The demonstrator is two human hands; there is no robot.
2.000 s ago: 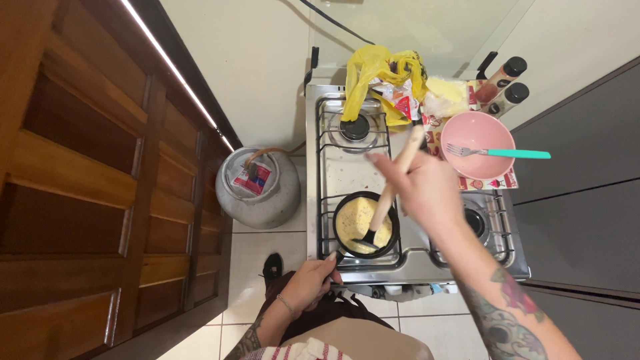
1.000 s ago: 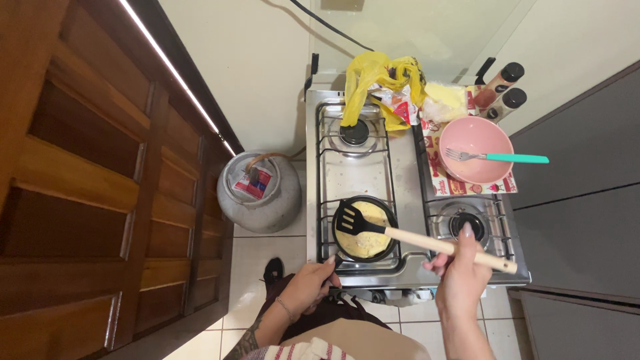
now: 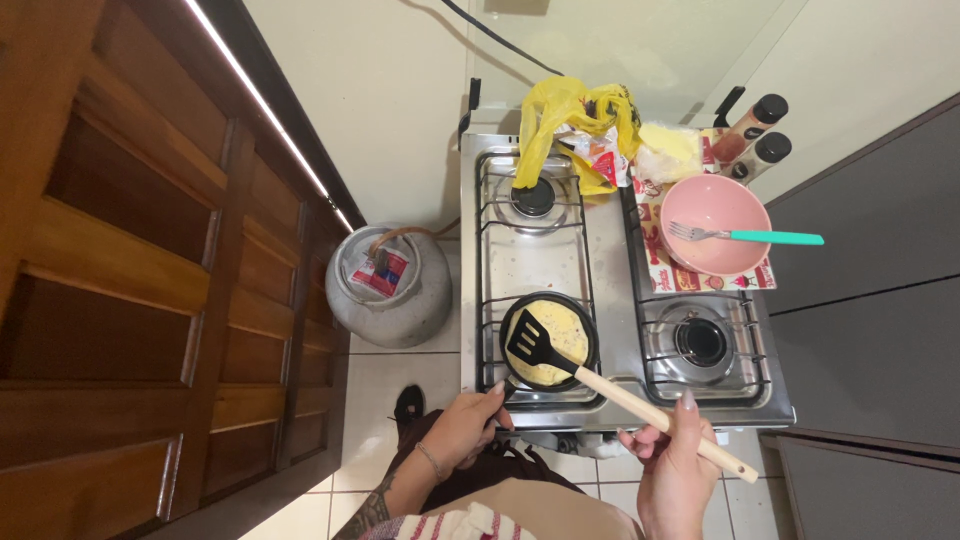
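A small black frying pan (image 3: 592,355) sits on the front left burner of the gas stove, with a round yellow omelette (image 3: 565,327) in it. My left hand (image 3: 469,429) is closed on the pan's dark handle, mostly hidden by my fingers. My right hand (image 3: 676,454) holds the wooden handle of a slotted spatula (image 3: 626,397). The spatula's black head lies flat over the left part of the omelette. To the upper right, a fork with a turquoise handle (image 3: 776,238) rests across a pink bowl (image 3: 716,259).
A yellow plastic bag (image 3: 547,124) lies at the back left burner. Two seasoning bottles (image 3: 769,109) stand behind the bowl, on the right. The front right burner (image 3: 700,341) holds no pan. A gas cylinder (image 3: 401,319) stands left of the stove, near wooden cabinet doors (image 3: 120,285).
Two seconds ago my right hand held the spatula steeply with the omelette folded or tilted; now the omelette lies flat. My right hand has moved down toward the stove's front edge. My left hand stays at the pan handle.
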